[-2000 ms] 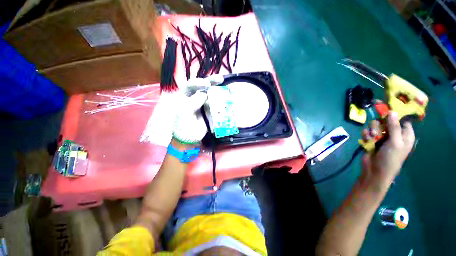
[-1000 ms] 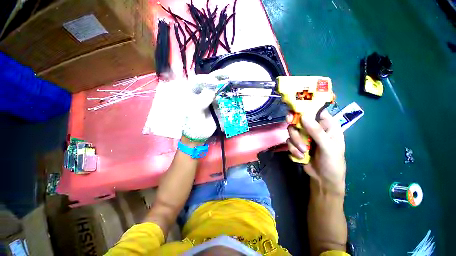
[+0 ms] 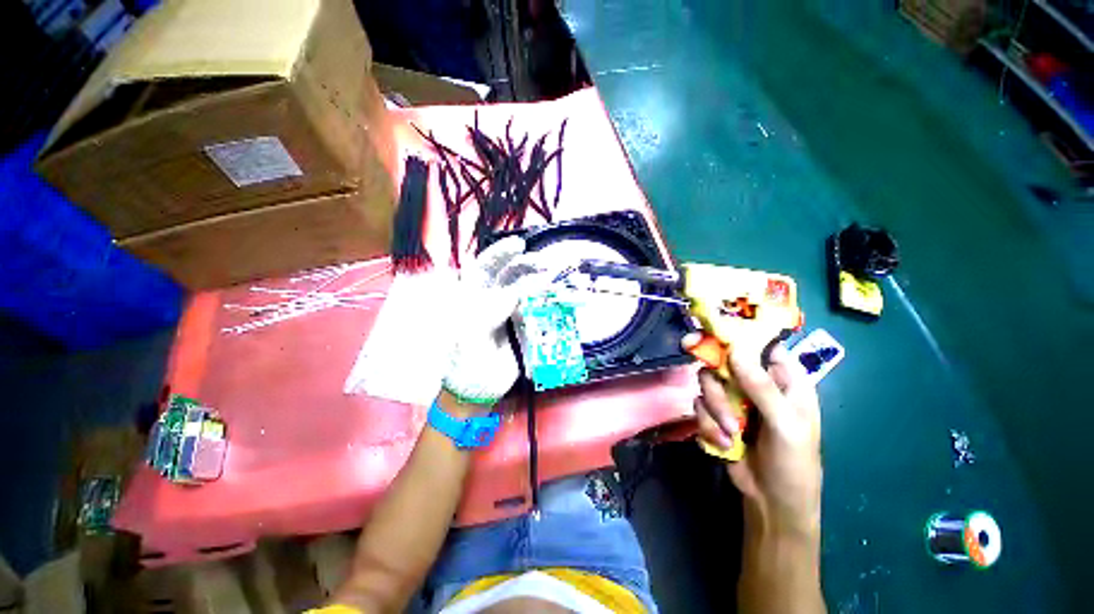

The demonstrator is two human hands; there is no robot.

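My left hand (image 3: 486, 330), in a white knit glove with a blue wristband, holds a green-teal circuit board (image 3: 553, 344) by its upper left part, solder side up. The board is over a black square-framed unit (image 3: 654, 342) with a round white centre. My bare right hand (image 3: 764, 402) grips a yellow soldering gun (image 3: 741, 302). The gun's dark barrel and thin tube point left, with the tip at the board's upper edge near my gloved fingers. Exact tip contact cannot be told. A black cable (image 3: 533, 450) hangs down below the board.
Loose black strips (image 3: 510, 174) and a black bundle (image 3: 410, 214) lie behind the unit. White strips (image 3: 306, 298), a whitish sheet (image 3: 396, 342), stacked boards (image 3: 188, 440) and a cardboard box (image 3: 228, 156) are left. A gun stand (image 3: 859, 270), power strip (image 3: 817, 354) and solder spool (image 3: 963, 539) are right.
My right hand brought the soldering gun left from over the green bench to the board, where it stays since one second ago. The left hand still holds the board. The camera view has shifted.
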